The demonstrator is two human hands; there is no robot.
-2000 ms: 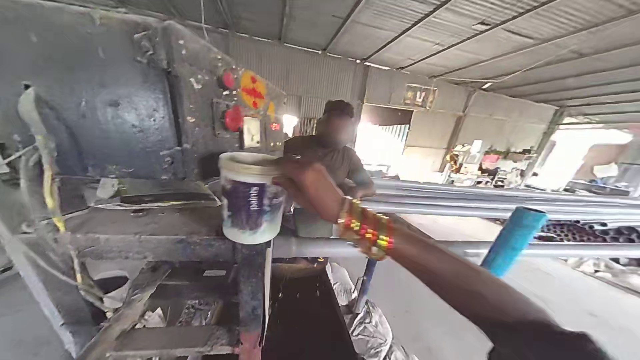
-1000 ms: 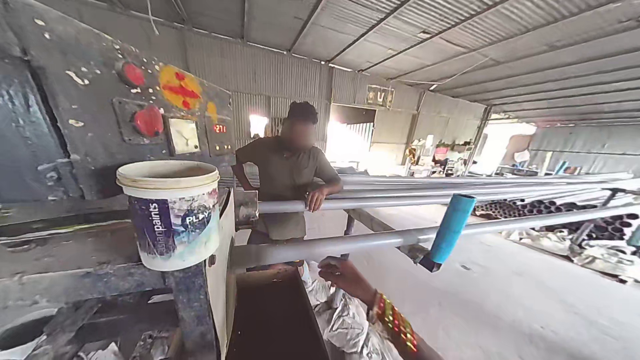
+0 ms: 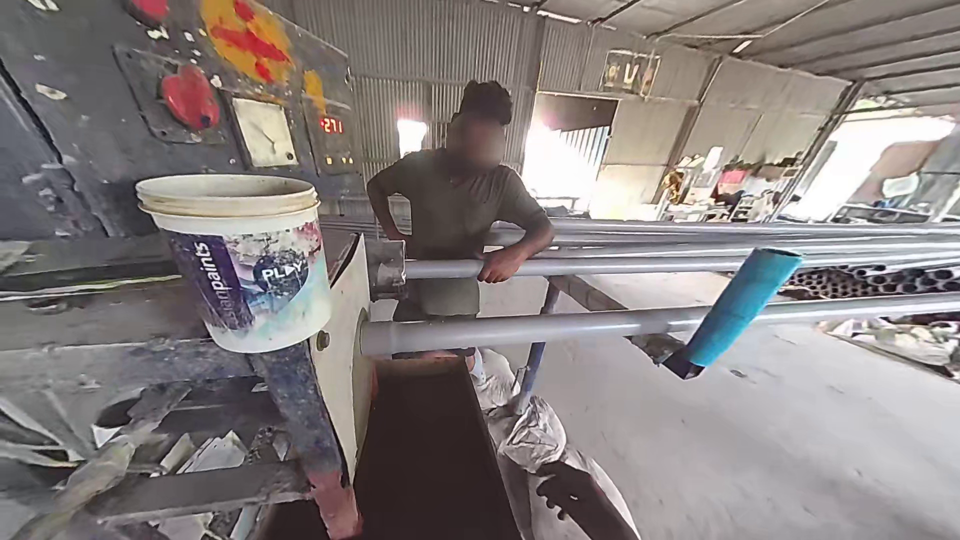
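Note:
At the bottom, my right hand (image 3: pixel 568 489) shows as a dark, poorly lit shape over white sacks (image 3: pixel 534 435), its fingers pointing left. Whether it touches the sacks or holds anything is unclear. My left hand is out of view. A paint-stained white plastic bucket (image 3: pixel 289 315) stands on the machine's metal ledge at left. Right of it, a grey plastic pipe (image 3: pixel 525 330) extends from a pale plate (image 3: pixel 341 375). A blue sleeve (image 3: pixel 739 307) sits tilted at this pipe. Below lies a long dark trough (image 3: pixel 431 450).
Behind the pipes a co-worker (image 3: pixel 457 202) leans, one hand on another grey pipe (image 3: pixel 600 265). The machine's panel (image 3: pixel 90 97) has red knobs and a lit display. Stacked pipes (image 3: pixel 862 283) lie at far right, and a blue metal leg (image 3: pixel 534 360) stands beside the sacks.
Two seconds ago my right hand was at the bucket's rim; one second ago it was below the pipe, away from the bucket. Now it is at the bottom, over the sacks. The view has shifted.

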